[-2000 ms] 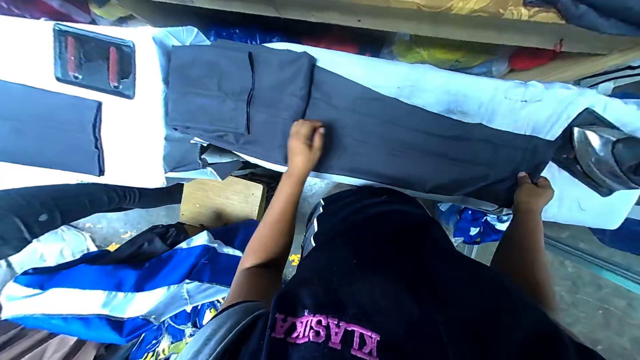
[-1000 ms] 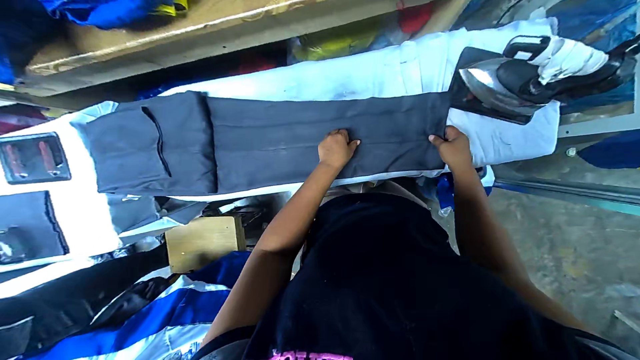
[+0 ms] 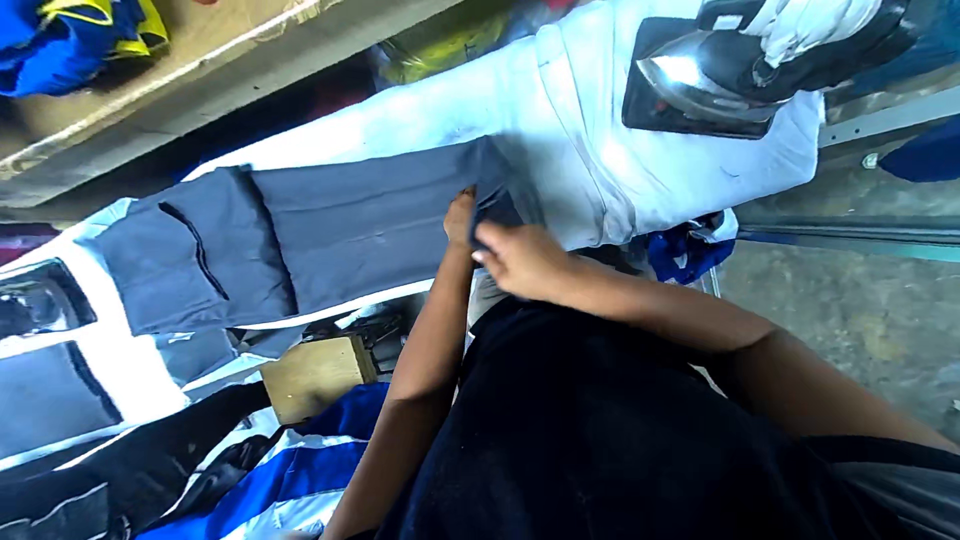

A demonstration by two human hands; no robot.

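A dark grey folded garment, apparently trousers [image 3: 360, 217], lies lengthwise along an ironing board with a white cloth cover [image 3: 525, 82]. My right hand [image 3: 525, 259] grips the garment's near right end between thumb and fingers, and that end is folding over to the left. Close beside it, my left hand [image 3: 460, 217] rests on the cloth at the fold, partly hidden by the lifted fabric; its grip cannot be made out. An electric iron [image 3: 705, 75] with white cloth wrapped on its handle stands on a dark rest pad [image 3: 645, 105] at the board's right end.
A wooden shelf [image 3: 225, 82] runs behind the board, with blue and yellow cloth [image 3: 75, 45] on it. At left are another grey cloth piece [image 3: 52, 397] and a dark tray [image 3: 45, 300]. Below are a wooden block [image 3: 319, 379] and blue-and-white fabric [image 3: 300, 465].
The garment's right end, flat near the iron before, is now folded back leftward. My right hand has moved left with it, up beside my left hand. The view has shifted.
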